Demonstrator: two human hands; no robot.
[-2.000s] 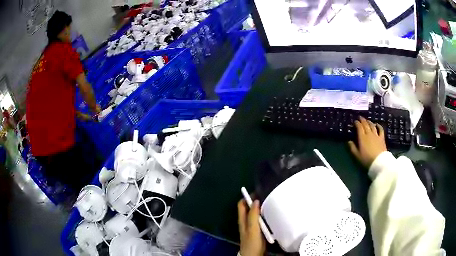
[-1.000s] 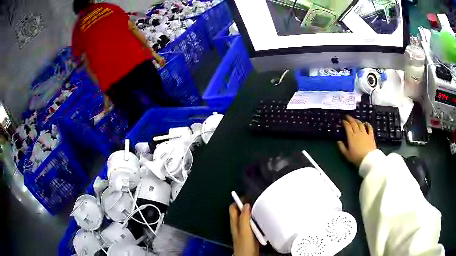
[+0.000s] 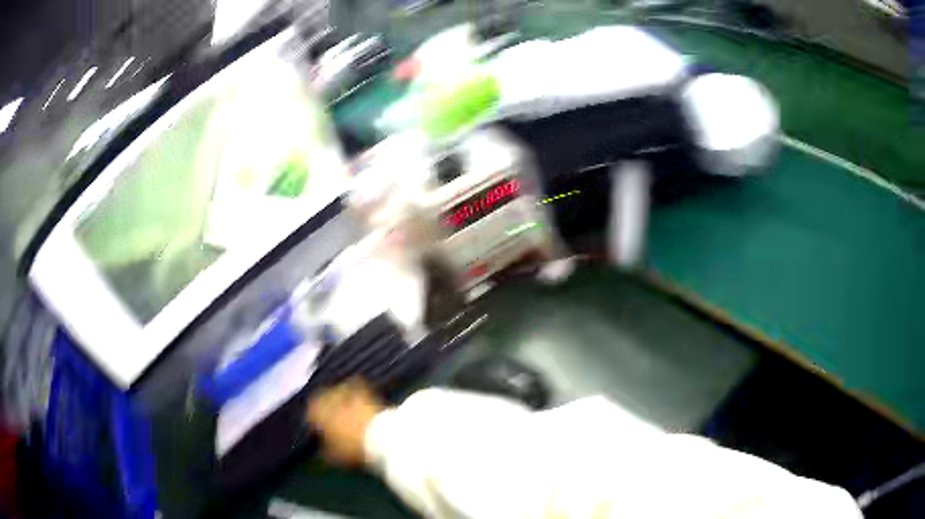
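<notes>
The view is strongly blurred. My right hand (image 3: 346,420) is at the lower left over the black keyboard (image 3: 377,355), its sleeve reaching in from the lower right; its fingers are too blurred to read. The monitor (image 3: 193,218) stands tilted in view at the left with a pale green and white picture. A thin white stick, perhaps a camera antenna (image 3: 304,510), shows at the bottom edge. The camera body is out of the picture. My left hand is not in view.
The power supply (image 3: 489,208) with red digits is at the centre. A black mouse (image 3: 504,380) lies right of the keyboard. The blue box (image 3: 250,355) is below the monitor. A green bench (image 3: 811,258) runs along the right. Blue crates (image 3: 86,436) are at the lower left.
The view has swung sharply right and tilted. The white camera and my left hand have left the picture. The power supply is now central and the green bench has come in.
</notes>
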